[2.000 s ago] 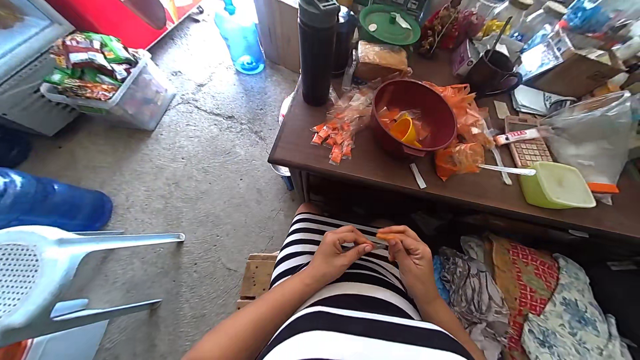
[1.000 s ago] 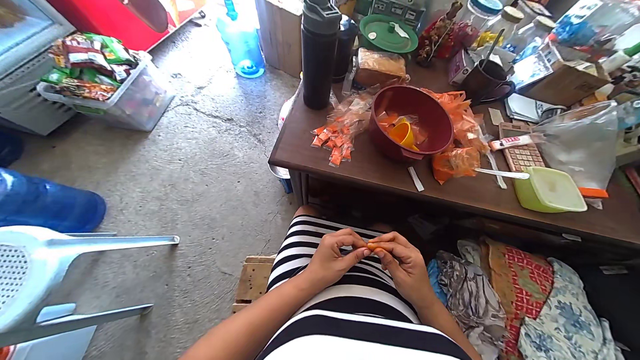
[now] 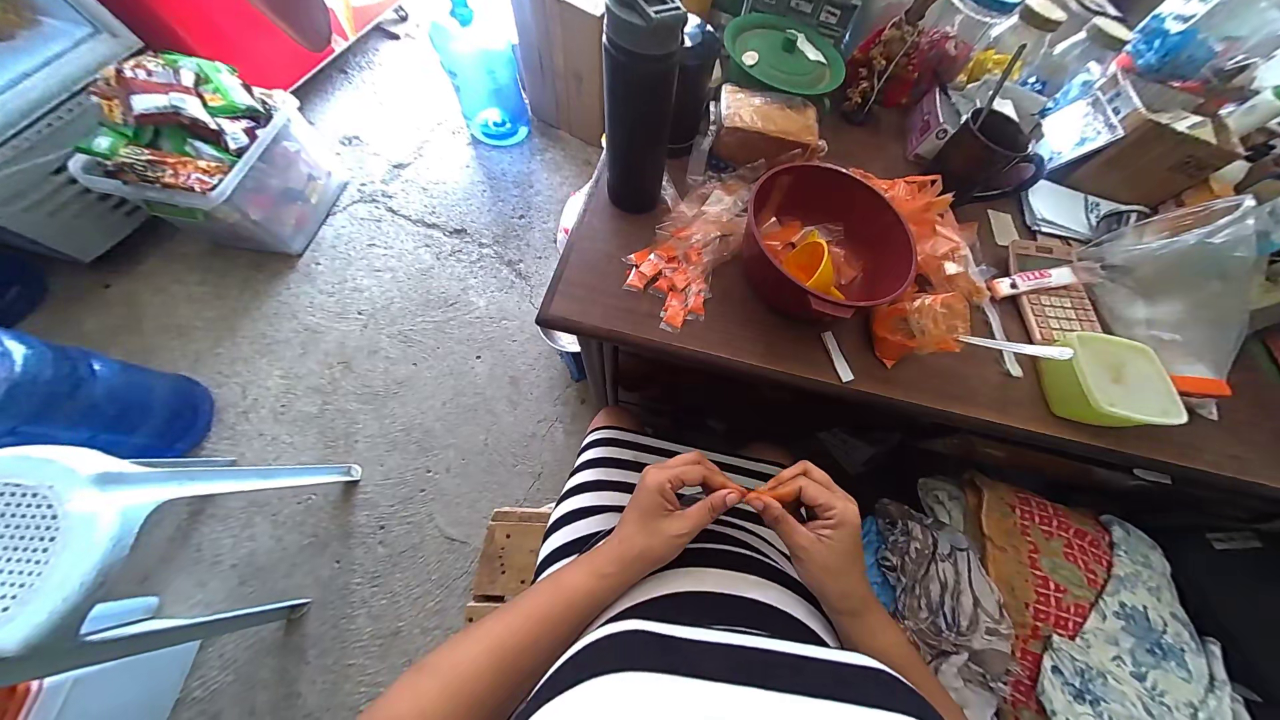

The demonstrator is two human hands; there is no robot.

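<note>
Above my lap, my left hand [image 3: 680,505] and my right hand [image 3: 810,520] pinch a small orange item [image 3: 750,494] between thumbs and fingertips; most of it is hidden by the fingers. On the table beyond stands a dark red plastic bowl [image 3: 880,245] with orange packets and a yellow scoop [image 3: 812,265] in it. Left of the bowl lies a pile of small clear packets with orange contents [image 3: 672,275]. At its right are an orange plastic bag [image 3: 915,215] and a clear bag of orange powder [image 3: 920,322].
A black tumbler [image 3: 640,110], a calculator [image 3: 1055,300], a light green container [image 3: 1110,385] with a white-handled utensil near it and a clear plastic bag [image 3: 1170,280] occupy the brown table [image 3: 720,345]. A plastic chair [image 3: 60,540] and a blue water jug [image 3: 100,395] are at left; folded cloths [image 3: 1040,580] lie below the table.
My fingertips have closed in around the small orange item, which showed more between my hands earlier. Both hands remain above my lap.
</note>
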